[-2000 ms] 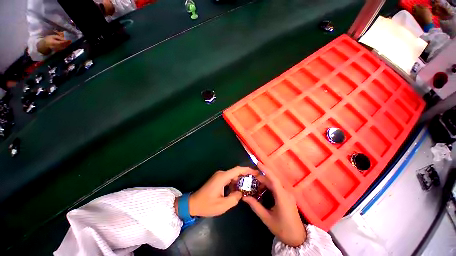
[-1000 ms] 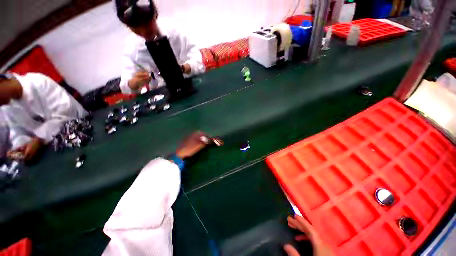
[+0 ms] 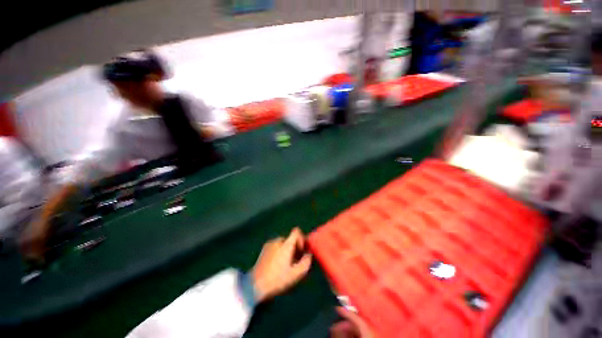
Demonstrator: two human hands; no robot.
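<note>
The frame is blurred. My left hand (image 3: 280, 267), with a blue wrist strap, is over the green belt (image 3: 264, 198) beside the left corner of the red tray (image 3: 432, 224). Its fingers are bent; whether they hold anything is hidden. My right hand (image 3: 350, 325) is at the bottom edge, mostly cut off, by the tray's near left side; its grip does not show. A bright round unit (image 3: 442, 270) and a dark round unit (image 3: 476, 301) lie in tray pockets. Another unit (image 3: 174, 208) lies on the belt to the left.
A person in white (image 3: 135, 135) sits across the belt behind a black stand (image 3: 185, 135), an arm reaching over scattered units. A small green object (image 3: 283, 138) stands on the belt. Pale sheets (image 3: 495, 158) lie behind the tray; a white table (image 3: 528, 313) is at right.
The view has shifted. My left hand reached out over the belt with a unit, then came back beside the tray. A unit now lies nearer the other person's group. My hands are apart.
</note>
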